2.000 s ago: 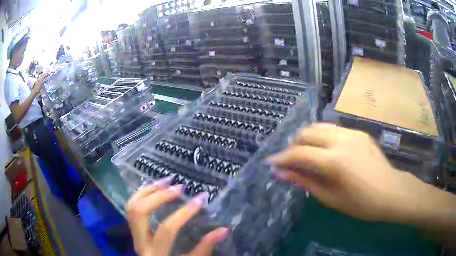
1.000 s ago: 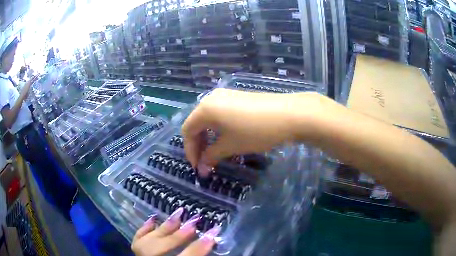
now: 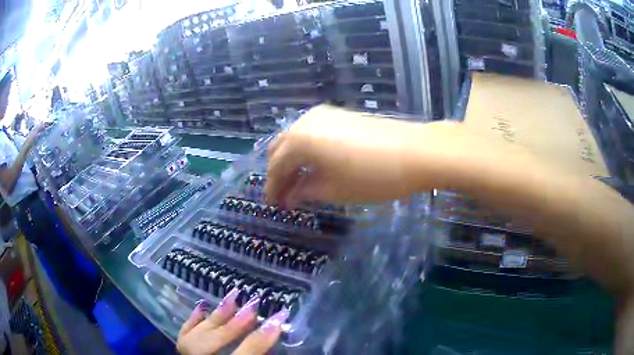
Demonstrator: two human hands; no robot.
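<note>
A clear blister tray with rows of black-and-silver speaker drivers standing on edge is at the centre, on a stack of clear trays. My left hand rests at its near edge, fingertips on the nearest row, cut off by the lower rim. My right hand is over the middle rows, blurred, fingers pointing down and bunched. Whether its fingertips hold a driver is hidden. My right forearm covers the tray's far right part.
Clear trays stand at the left, with a person beyond. A cardboard sheet lies on a tray stack at the right. Tall tray stacks and metal posts line the back. A green mat shows at the lower right.
My right hand has come from the tray's right side over its rows, then moved a little up to rows farther back. My left hand stays at the near edge. The camera view has shifted slightly.
</note>
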